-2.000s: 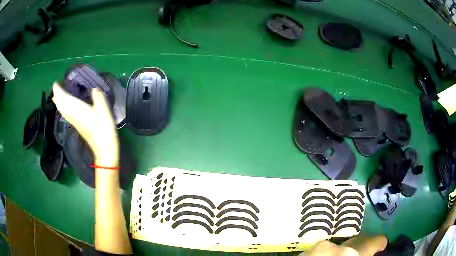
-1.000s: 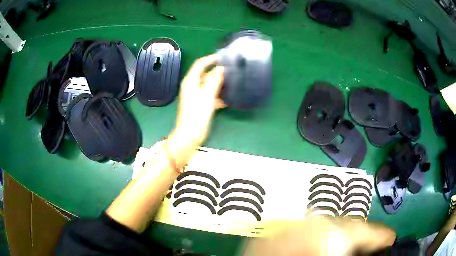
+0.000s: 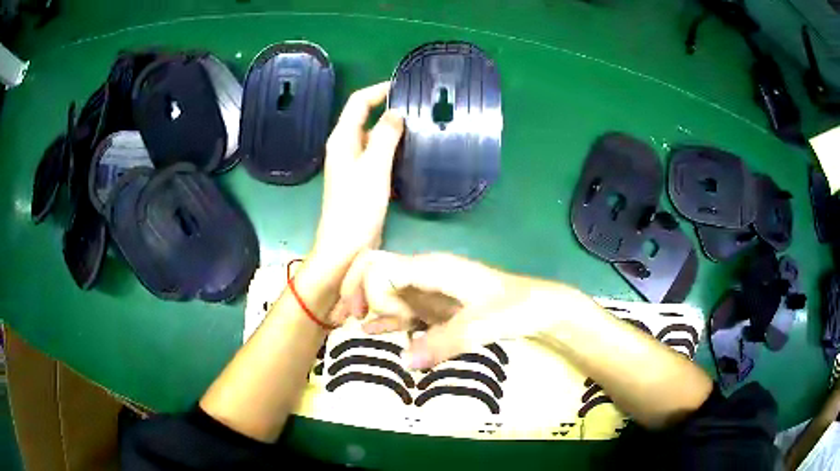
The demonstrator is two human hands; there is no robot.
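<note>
My left hand [image 3: 359, 166] grips the left edge of a dark oval plate [image 3: 447, 129] with a shiny grooved face and a keyhole-like slot. My right hand [image 3: 414, 299] is over the backing sheet [image 3: 368, 414], beside my left wrist, with its fingers bent. Whether its fingertips hold anything cannot be told. Black curved adhesive strips [image 3: 370, 380] lie in rows on the sheet, partly hidden by my right hand and forearm. Another grooved oval plate [image 3: 287, 115] lies left of the held plate.
A pile of overlapping oval plates [image 3: 184, 230] is at the left. Plates with raised clips [image 3: 619, 198] lie at the right, some overlapping. Black curved parts [image 3: 774, 92] are at the far right. A pale paper [image 3: 827, 156] is at the right edge. Another person's arm [image 3: 815, 432] shows at lower right.
My left hand has taken a plate from the left pile and carried it right to the middle. My right hand has moved left from the sheet's right end. The view has shifted.
</note>
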